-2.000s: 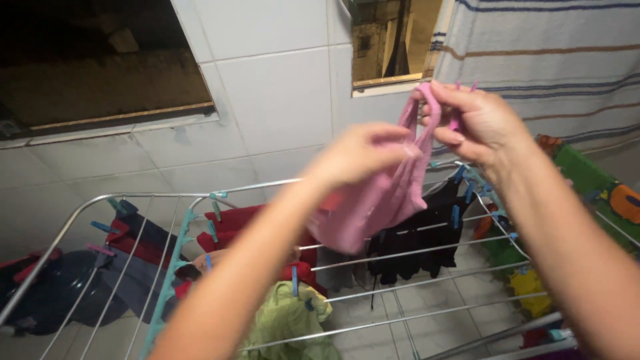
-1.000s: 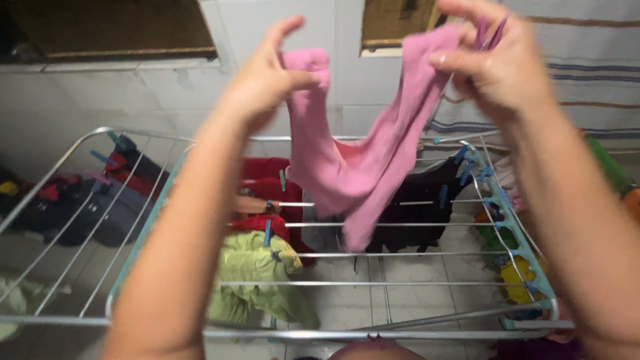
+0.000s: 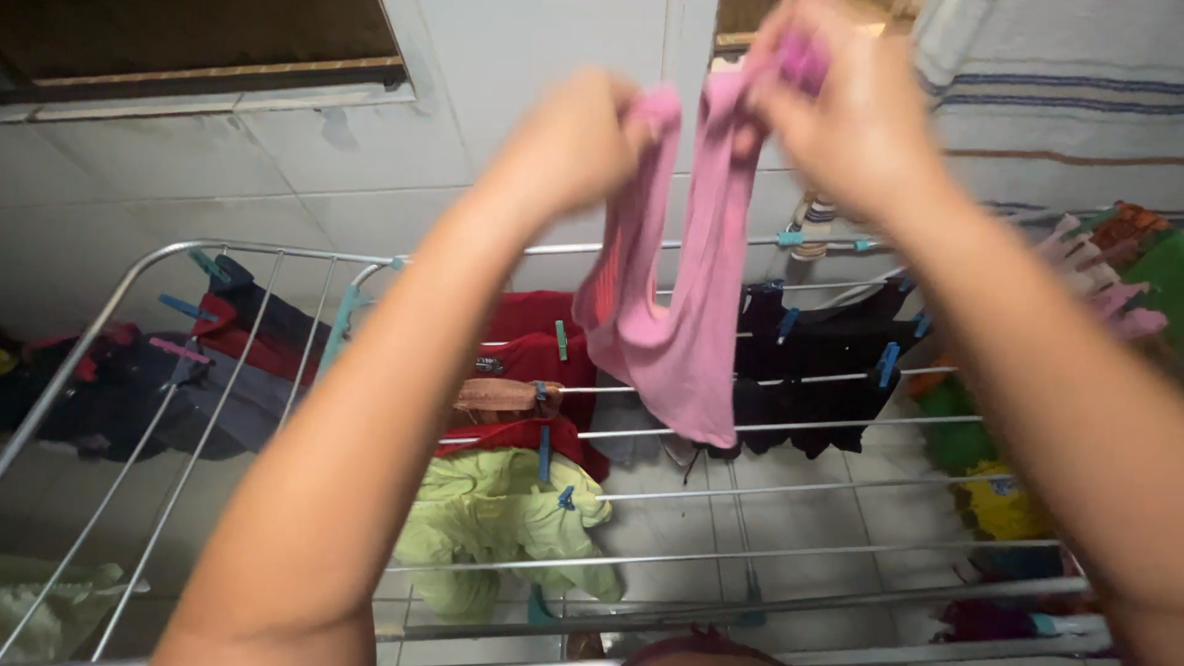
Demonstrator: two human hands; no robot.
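Note:
A pink garment (image 3: 689, 351) hangs in the air above a metal drying rack, gathered between both hands. My left hand (image 3: 592, 139) pinches one upper end of it. The other upper end is in my right hand (image 3: 819, 102), along with a small purple thing (image 3: 803, 63), blurred, probably a clothespin. Below the garment run the rack's wires (image 3: 777, 427). Red clothes (image 3: 532, 342), a light green garment (image 3: 504, 527) and black garments (image 3: 814, 351) hang there, held with blue and green clothespins.
The rack's left wing (image 3: 148, 268) carries dark clothes. Green and yellow items (image 3: 1004, 499) hang at the right. Behind stand a tiled wall (image 3: 361, 166), a window sill (image 3: 203, 97) and a striped cloth (image 3: 1064, 102).
The pink garment, spread wider between my hands a second ago, now hangs narrower, its two upper ends closer together. Both hands keep hold of it.

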